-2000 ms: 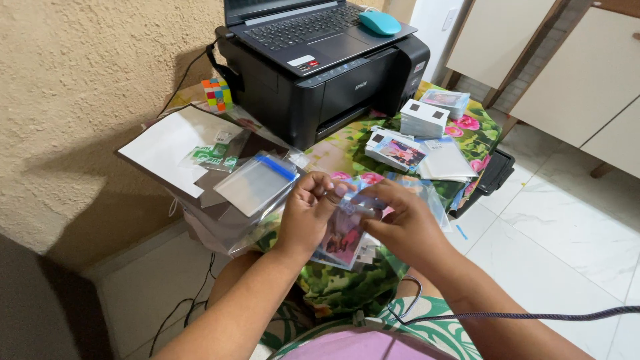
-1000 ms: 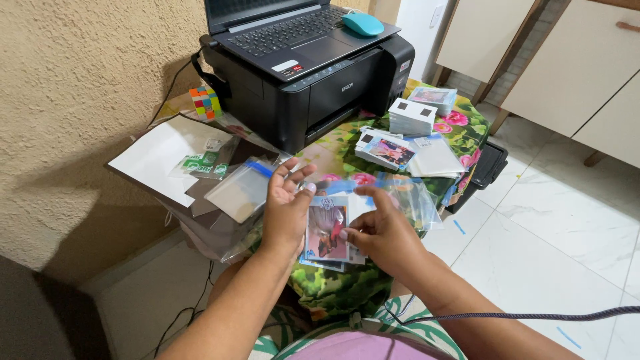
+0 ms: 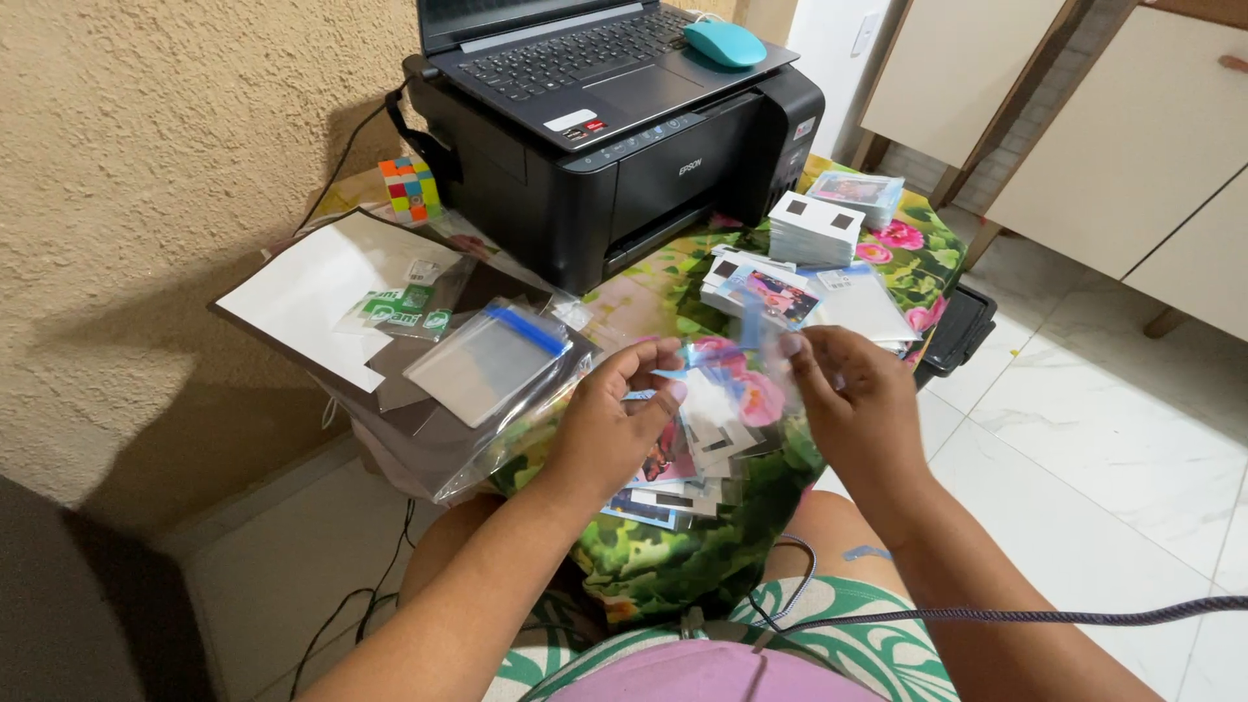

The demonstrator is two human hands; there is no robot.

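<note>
My left hand (image 3: 624,414) is curled above the near part of the table, its fingertips at the edge of a clear plastic sleeve. My right hand (image 3: 843,385) pinches a clear plastic sleeve (image 3: 770,366) with a bluish strip, blurred and see-through. Beneath the hands lie several printed photo cards (image 3: 668,458), overlapping white pieces with dark squares. A stack of clear sleeves with a blue strip (image 3: 487,361) rests left of my left hand. Behind my right hand are a pile topped by a printed card (image 3: 775,292) and more clear sleeves (image 3: 868,307).
A black printer (image 3: 634,185) carries an open laptop (image 3: 595,73) and a turquoise mouse (image 3: 725,44). White card stacks (image 3: 816,219) stand right of it. A puzzle cube (image 3: 409,190) and white paper (image 3: 312,283) are at left. A dark cord (image 3: 1024,616) crosses my lap.
One second ago my hands were at a photo card in front of me. My right hand has moved right and up, and a clear sleeve now shows between the hands.
</note>
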